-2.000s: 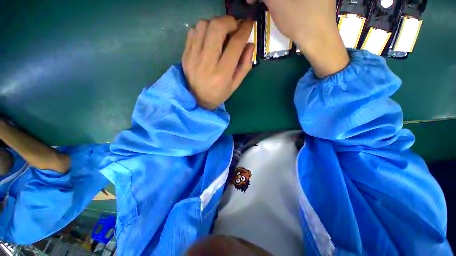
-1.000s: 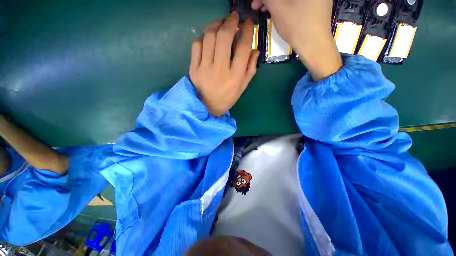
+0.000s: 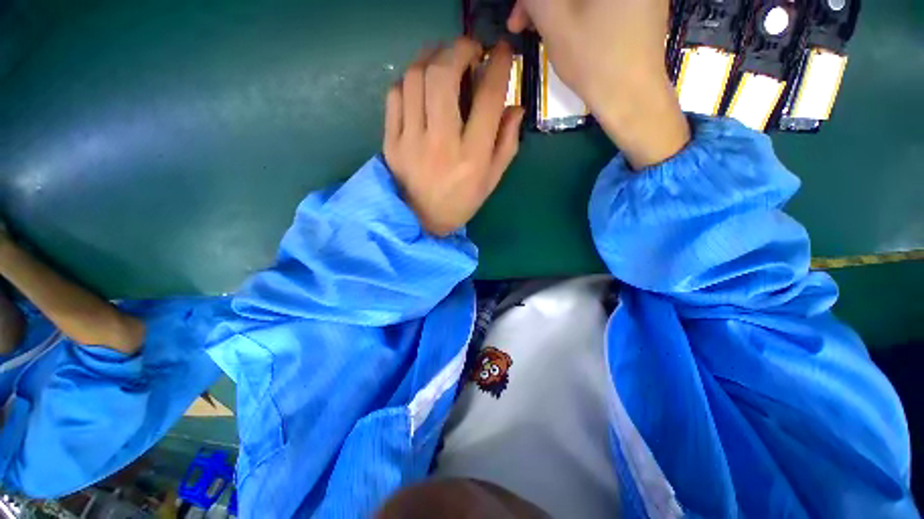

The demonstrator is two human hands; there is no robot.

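Note:
A row of black phone units (image 3: 704,79) lies on the bench at the top, each with a white rectangle with a yellow edge. My left hand (image 3: 449,142) is on the leftmost unit (image 3: 515,79), with its fingertips around the unit's sides, covering much of it. My right hand (image 3: 603,61) reaches over the row from the right, its fingertips at the top end of the leftmost unit. It covers part of the units beneath it. Its fingers are partly cut by the top edge, and whether they hold a tool cannot be seen.
The green bench mat (image 3: 203,132) extends around the units. A yellow-marked edge (image 3: 871,260) runs at the right. Another person's bare forearm (image 3: 71,304) and blue sleeve are at the lower left. A blue plastic object (image 3: 206,476) is below, beside that sleeve.
My left hand has shifted slightly right and down in view, and its fingers have moved closer around the leftmost unit. My right hand stays over the row, shifted slightly left.

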